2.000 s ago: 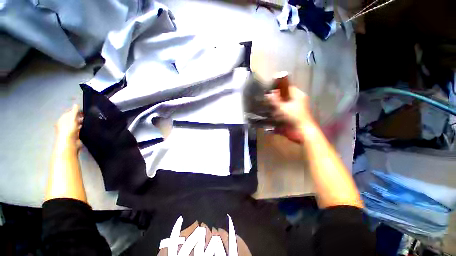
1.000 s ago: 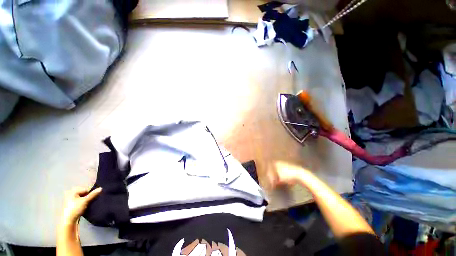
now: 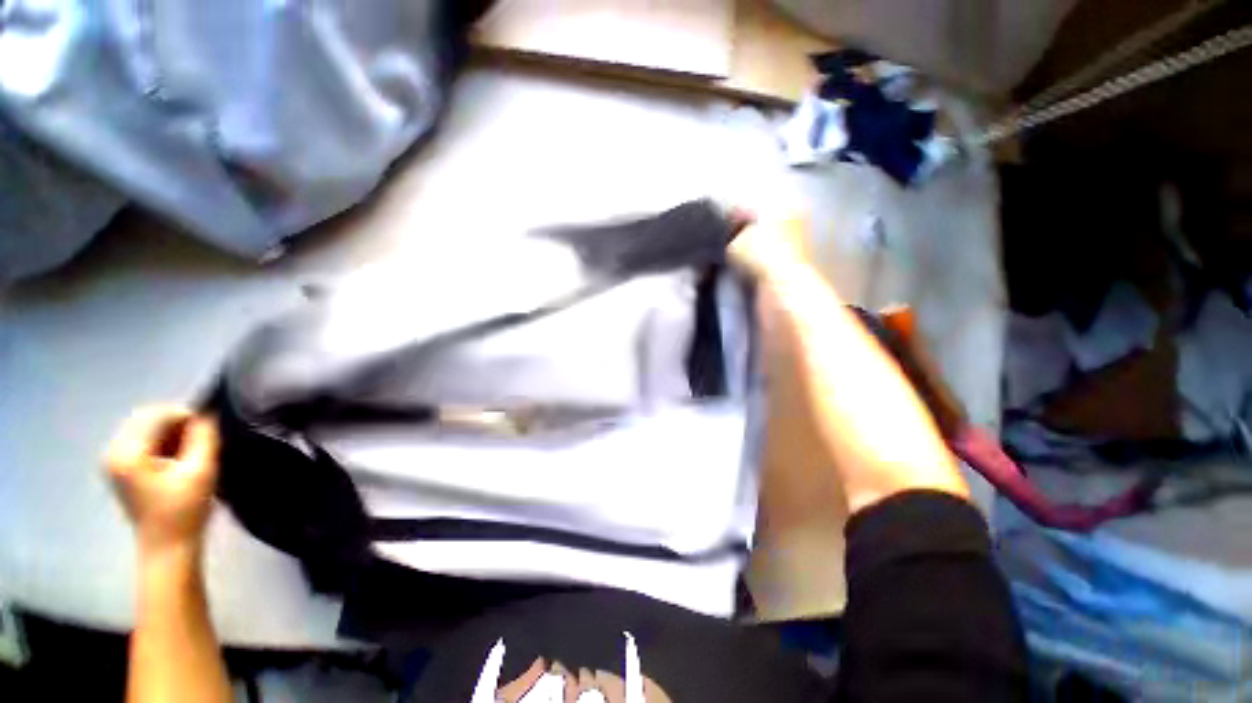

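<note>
A black and pale grey-white garment piece (image 3: pixel 549 467) is spread in front of me, its pale inside up, blurred by motion. My left hand (image 3: pixel 168 460) pinches its black edge at the left. My right hand (image 3: pixel 748 236) is at its far right corner and holds the dark edge there; the fingers are partly hidden and blurred. The steam iron stands on the table to the right; its orange-brown handle (image 3: pixel 899 330) shows behind my right forearm, which hides most of the iron.
A large grey garment pile (image 3: pixel 234 124) lies at the far left of the pressing table (image 3: pixel 83 549). Tan board (image 3: pixel 618 30) and black and white scraps (image 3: pixel 879 121) lie at the far edge. A pink-red hose (image 3: pixel 1044 505) runs off right, above stacked blue-white material (image 3: pixel 1112 591).
The right hand has let go of the iron, then moved from the near right to the garment's far right corner. The garment is opened out farther across the table. The left hand has moved slightly away from me.
</note>
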